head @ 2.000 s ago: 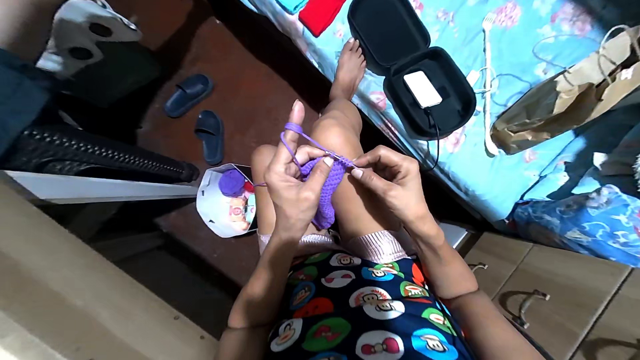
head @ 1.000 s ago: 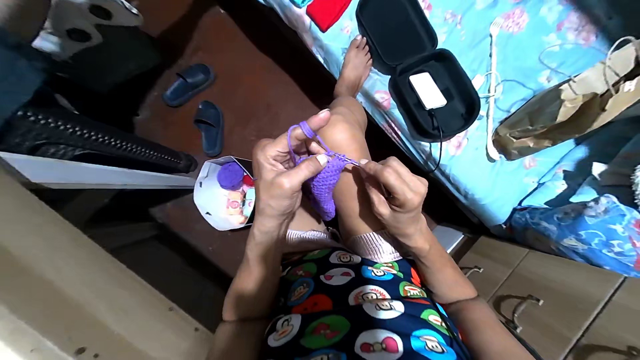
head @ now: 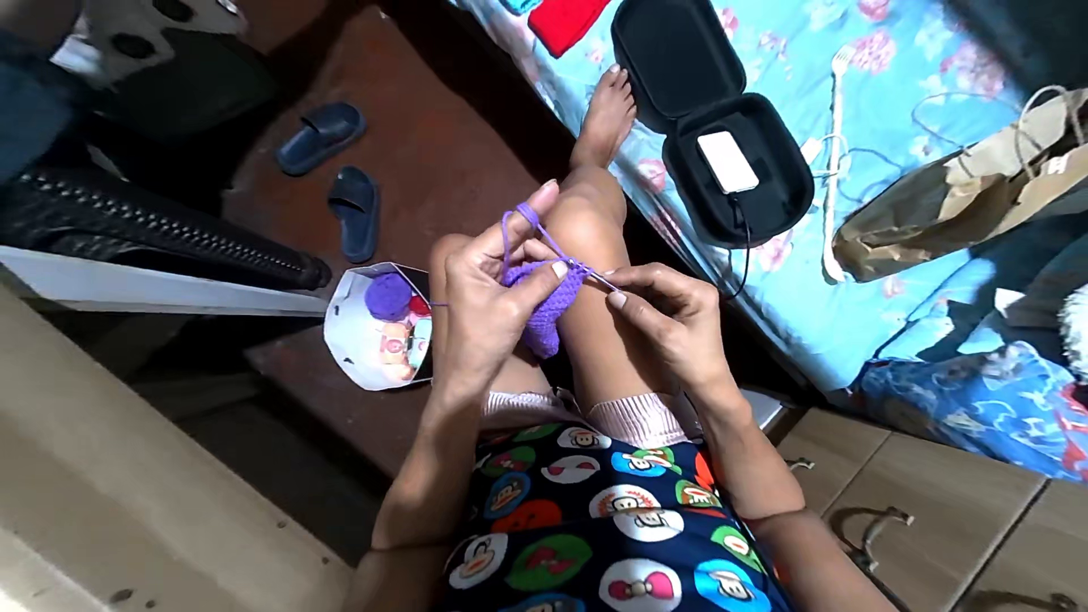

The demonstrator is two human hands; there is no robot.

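Note:
My left hand (head: 493, 302) pinches the top edge of a purple crocheted piece (head: 548, 319), with purple yarn looped round its raised index finger. Between thumb and fingers, my right hand (head: 671, 319) grips a thin crochet hook (head: 602, 279), whose far end meets the stitches at the piece's upper right edge. The work hangs above my thighs. Left of my knee, a white open container (head: 348, 340) holds a ball of purple yarn (head: 388, 297) and other small colourful items; a strand runs from the ball toward my left hand.
Right of my leg, a bed with a blue floral sheet (head: 790, 272) bears an open black case (head: 738, 225) with a white device (head: 728, 161), a white long-handled back scratcher (head: 834, 187) and a paper bag (head: 926, 212). Dark slippers (head: 355, 212) lie on the floor; wooden drawers (head: 943, 493) stand lower right.
My left index finger has straightened and risen compared with one second ago, the yarn still round it. My right fingers are less curled than then, still on the hook.

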